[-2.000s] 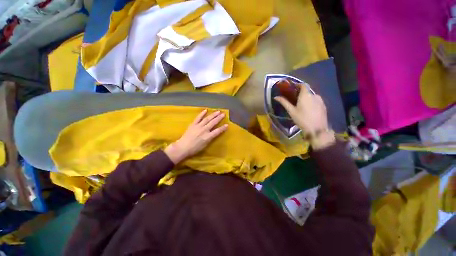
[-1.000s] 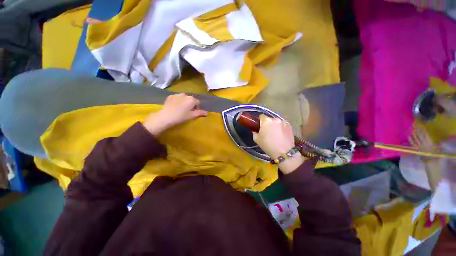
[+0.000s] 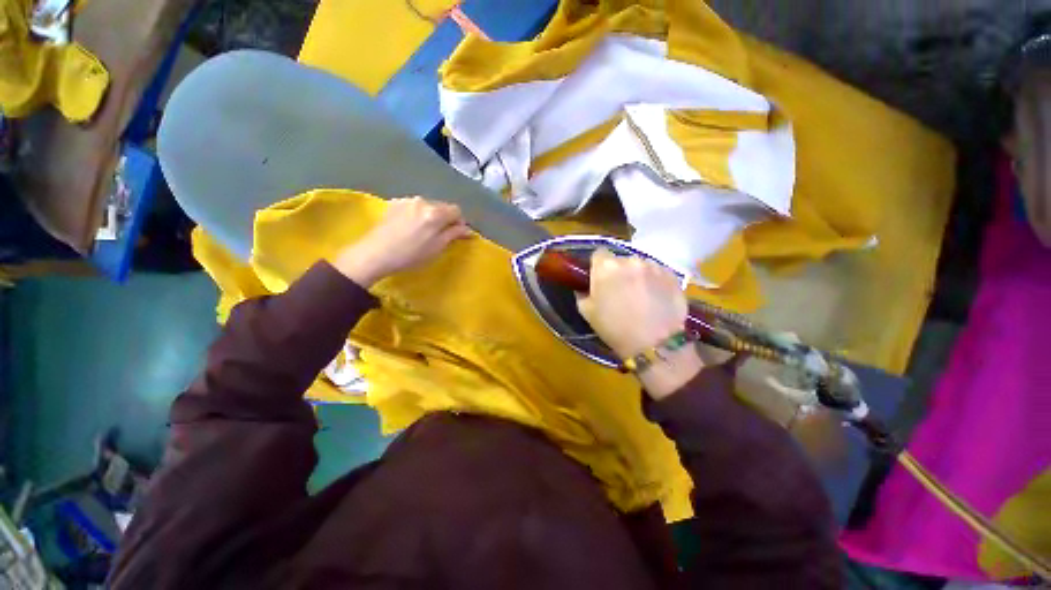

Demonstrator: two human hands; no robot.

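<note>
A mustard-yellow garment piece (image 3: pixel 461 311) lies over the near side of the long grey padded board (image 3: pixel 271 138) and hangs down toward me. My left hand (image 3: pixel 421 236) pinches its upper edge at the middle of the board. My right hand (image 3: pixel 632 302) is closed around the red-brown handle of the steam iron (image 3: pixel 547 302). The iron's tip points left and it rests on the garment, a short way right of my left hand. The soleplate's underside is hidden.
A yellow and white garment (image 3: pixel 692 127) lies crumpled behind the board on the yellow table cover (image 3: pixel 910 184). The wrapped hose (image 3: pixel 784 357) runs from the iron to the lower right. A magenta cover (image 3: pixel 957 426) is at right. Part of a person (image 3: pixel 1035 138) shows at the right edge.
My left hand went from lying flat on the garment to pinching its edge. The iron moved left from the grey-blue rest onto the garment. The view has turned, so the board now slants down to the right.
</note>
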